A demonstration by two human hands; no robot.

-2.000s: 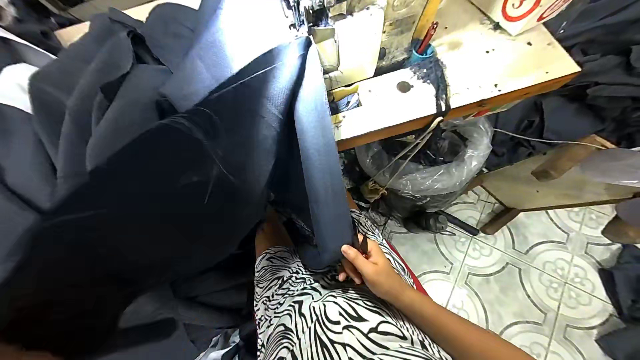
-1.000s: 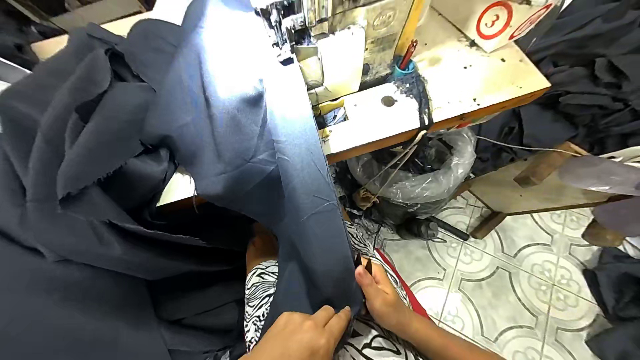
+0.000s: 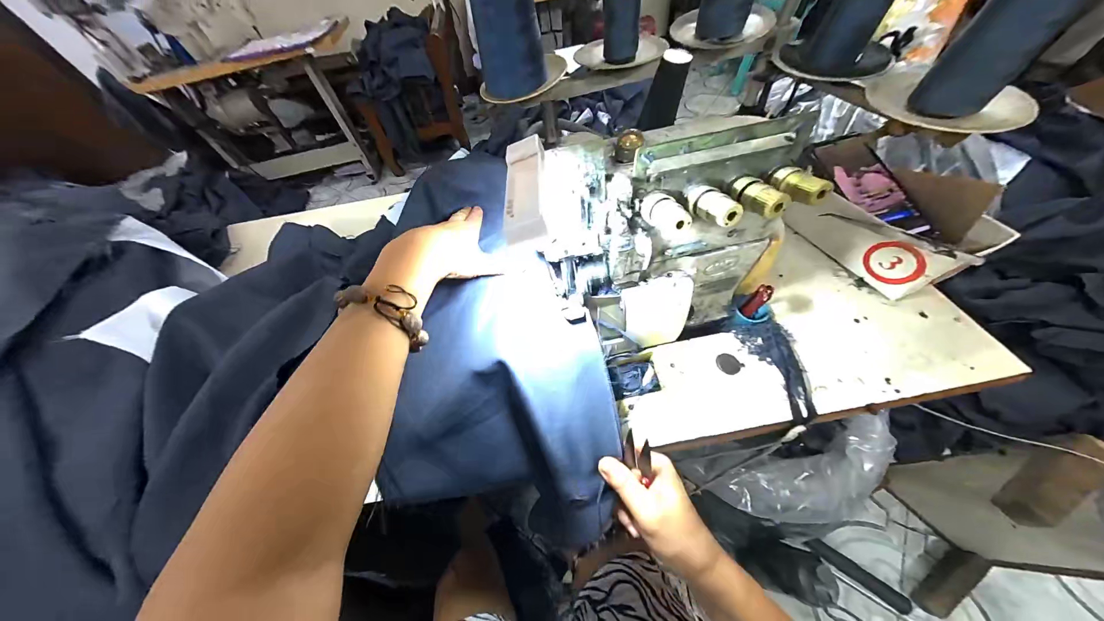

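Note:
A dark blue fabric piece lies over the table's front edge, its right edge running beneath the needle area of an overlock sewing machine. My left hand, with a beaded bracelet on its wrist, rests on the fabric left of the machine, thumb and fingers apart. Nearer to me, my right hand pinches the fabric's near right edge and also holds small thread snips, blades pointing away from me. A bright lamp washes out the cloth by the presser foot.
Thread cones stand on a rack behind the machine. An open carton sits at the table's right. A plastic-lined bin and a wooden stool are below right. More dark cloth is heaped at left.
My left hand has moved from the fabric's near end up beside the machine. The fabric's near end, low over my lap before, now lies closer to the table edge. The view has tilted up.

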